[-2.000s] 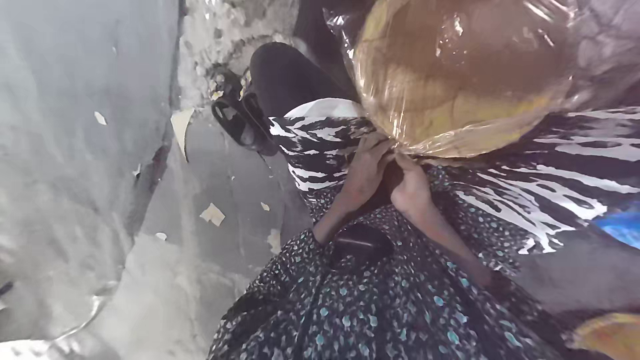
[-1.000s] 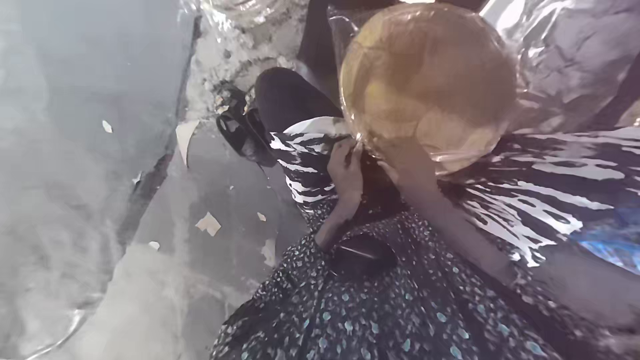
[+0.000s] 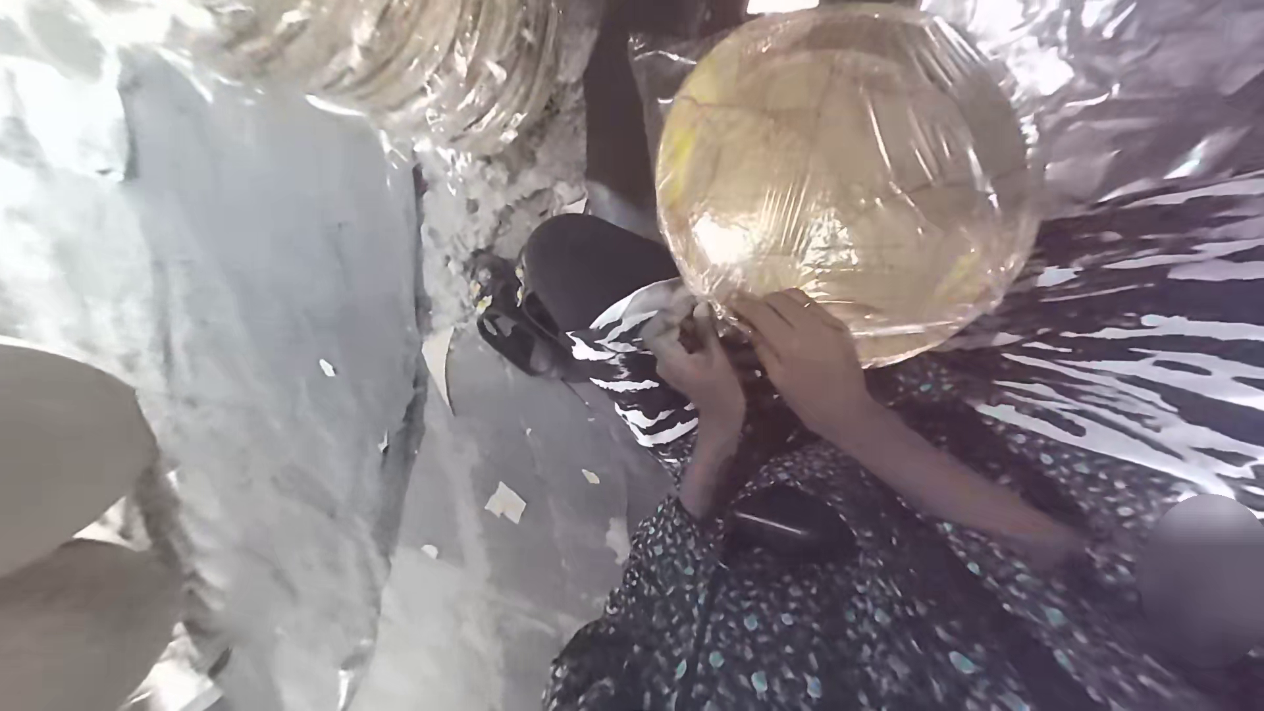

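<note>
A round, flat stack of pale yellow discs (image 3: 849, 178), wrapped in clear plastic film, rests over my lap on black-and-white cloth (image 3: 1136, 365). At the lower left edge of this bundle, my left hand (image 3: 699, 360) pinches the gathered film with curled fingers. Close beside it, my right hand (image 3: 802, 351) has its fingers on the same gathered plastic. What the discs are made of cannot be told. Where the two hands meet, the fingertips are partly hidden.
Another plastic-wrapped round bundle (image 3: 474, 59) lies at the top left. Pale round discs (image 3: 59, 454) show at the left edge. Grey sheeting (image 3: 276, 247) covers the floor, with small scraps (image 3: 506, 502) on it. A dark shoe (image 3: 509, 331) is beside my knee.
My right hand has shifted from over the bundle's lower edge to the gathered film by my left hand. The view has moved, showing more of the left side.
</note>
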